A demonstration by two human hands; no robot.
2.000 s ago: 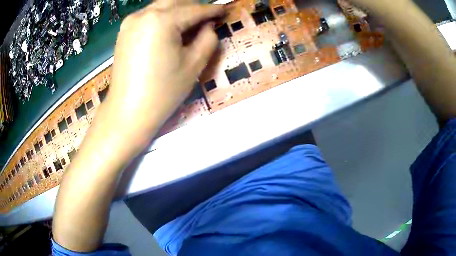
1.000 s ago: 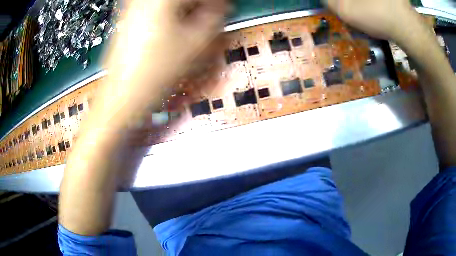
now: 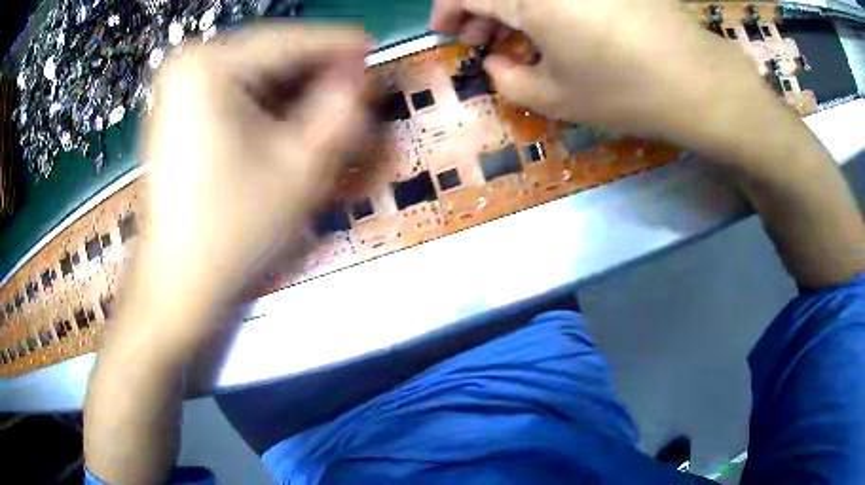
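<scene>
Orange-brown circuit board panels (image 3: 446,133) with dark rectangular cut-outs lie end to end in a long row. My left hand (image 3: 256,152) is blurred above the boards at the left; its fingers are curled and what is in them cannot be made out. My right hand (image 3: 569,66) is over the middle boards. Its thumb and fingers are bent around a small black component (image 3: 471,64) at the boards' back edge; whether it grips the component or only touches it is unclear. Small raised parts (image 3: 787,68) stand on the board at the far right.
A pile of loose black and silver components (image 3: 85,76) lies on the green surface (image 3: 85,194) at the back left. A white-silver rail (image 3: 427,279) runs along the near side, with a thinner rail behind the boards. Stacked boards (image 3: 8,152) show at the far left edge.
My right hand has moved left from the right end to the middle boards. My left hand has shifted slightly left and stays blurred. The view has shifted.
</scene>
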